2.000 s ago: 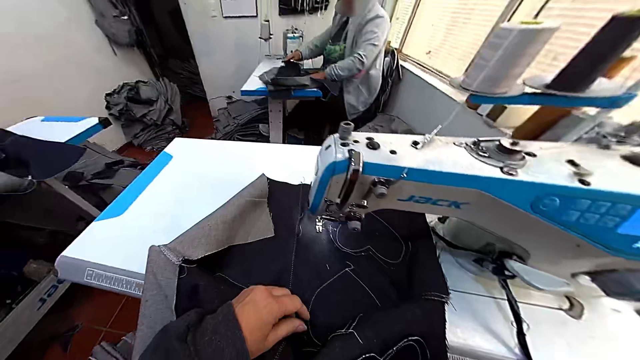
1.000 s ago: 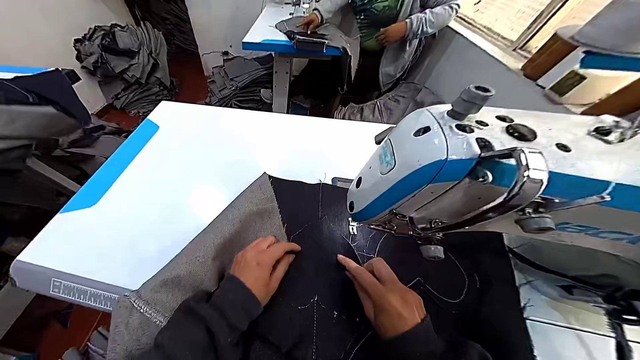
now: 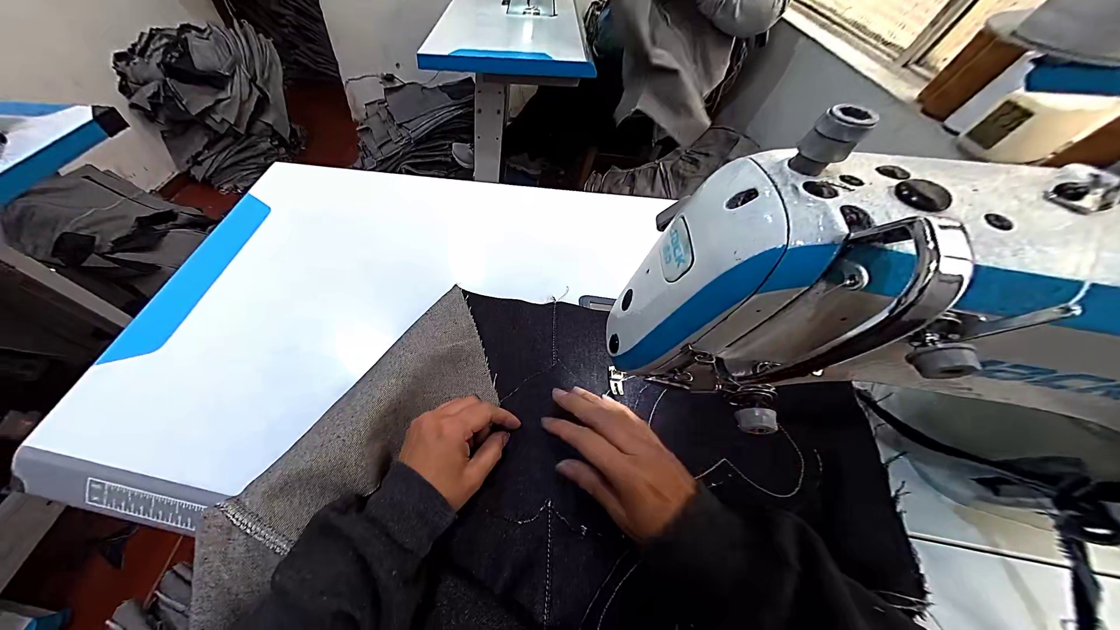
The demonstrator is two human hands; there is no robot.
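Dark denim fabric (image 3: 516,542) with light stitched lines lies under the presser foot (image 3: 616,381) of a white and blue Jack sewing machine (image 3: 735,254). Its grey reverse side is folded over at the left. My left hand (image 3: 457,444) rests on the denim, thumb and index finger near each other at the fold's edge; whether they pinch cloth cannot be told. My right hand (image 3: 626,459) lies flat on the denim just below the presser foot, fingers spread and pointing left. A small light shines on the cloth around the foot.
The white table (image 3: 350,289) extends left, with a blue edge and a ruler strip (image 3: 144,503). Behind stand another white table (image 3: 507,39) and a person in grey, partly cut off. Stacks of grey fabric pieces (image 3: 206,101) lie at the back left. A window is at upper right.
Two seconds ago only one hand showed on the denim; now both rest by the presser foot. Since one second ago, my right hand has flattened and spread its fingers. The view has shifted closer to the machine head.
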